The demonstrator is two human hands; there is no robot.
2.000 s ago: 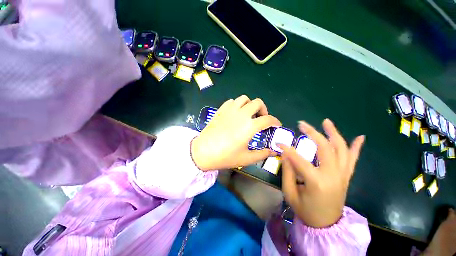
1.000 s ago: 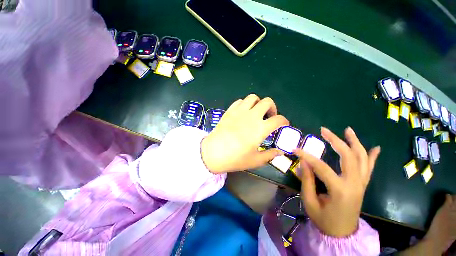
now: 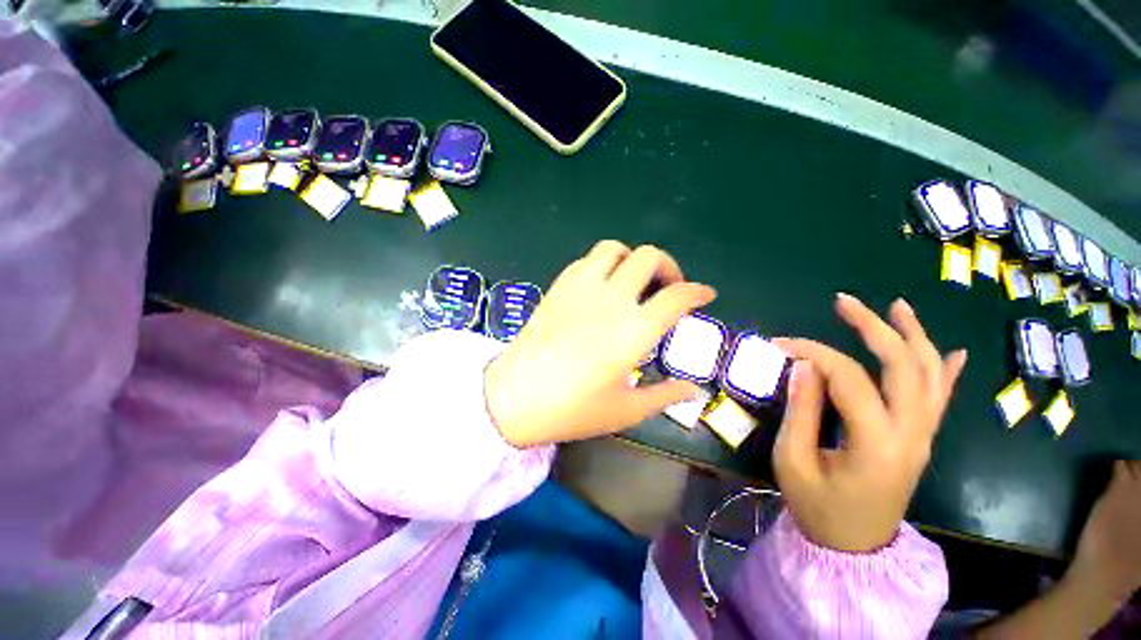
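Two strapless smartwatch units with glowing white screens lie before me, a left one (image 3: 692,346) and a right one (image 3: 757,368), with batteries (image 3: 730,421) below them. My left hand (image 3: 582,350) is around the left unit, index finger above its top rim and thumb at its bottom rim, and hides what lies under the palm. My right hand (image 3: 866,431) has its index finger and thumb tips close together at the right unit's right rim, other fingers raised; whether it grips is unclear. Two units with dark menu screens (image 3: 454,298) lie left of my left hand.
A row of dark-screened watches (image 3: 342,144) with batteries lies at upper left. A smartphone (image 3: 531,70) lies near the pale strip (image 3: 751,85). White-screened watches (image 3: 987,208) stand in rows at right. A neighbour's pink sleeve (image 3: 75,313) is at left; another person's arm (image 3: 1107,531) is at lower right.
My right hand's fingertips have moved from the left white-screened unit to the right unit's right rim. The view has shifted, and more of the upper-left row shows.
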